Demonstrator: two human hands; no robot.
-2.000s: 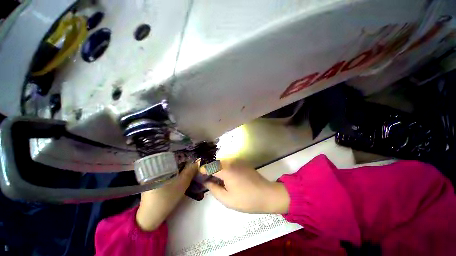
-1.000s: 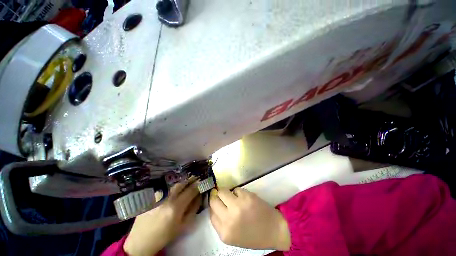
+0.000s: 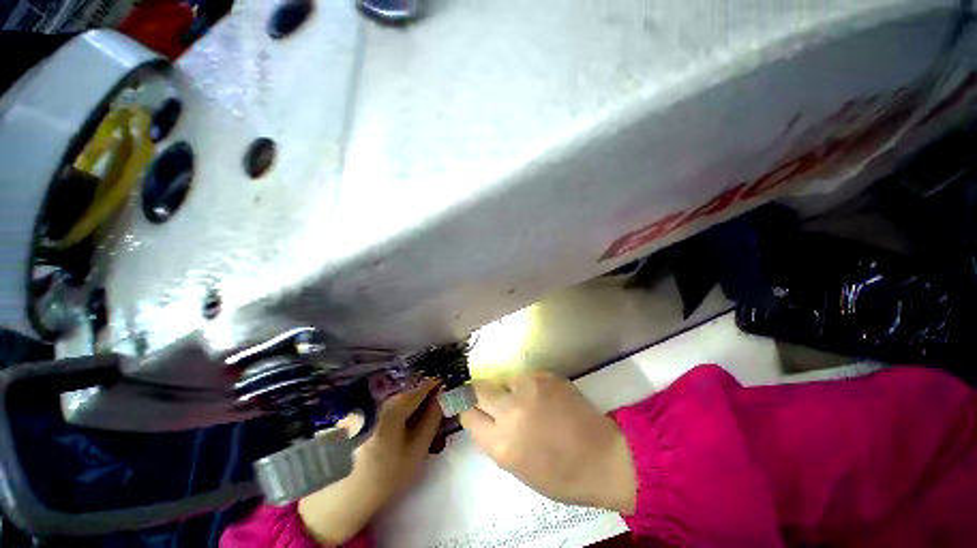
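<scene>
The white sewing machine arm with red lettering fills the upper view. Its grey ridged tension knob hangs close to the camera at the lower left. My right hand has thumb and fingers closed together at the needle area, at a small dark cloth edge. My left hand lies just left of it, fingers bent under the machine head and partly hidden by the knob and metal parts. The needle tip and stitching point are hidden. Dark navy cloth lies at the lower left, seen through a grey guard loop.
A warm light shines on the pale machine bed right of the needle. A glossy black item lies at the right. A white table edge with a dotted strip runs below my hands. Yellow parts sit in the machine's left end.
The camera view has shifted. Both hands stay close together at the needle; against the oldest frame, the left hand's fingers are spread further from the right fingertips.
</scene>
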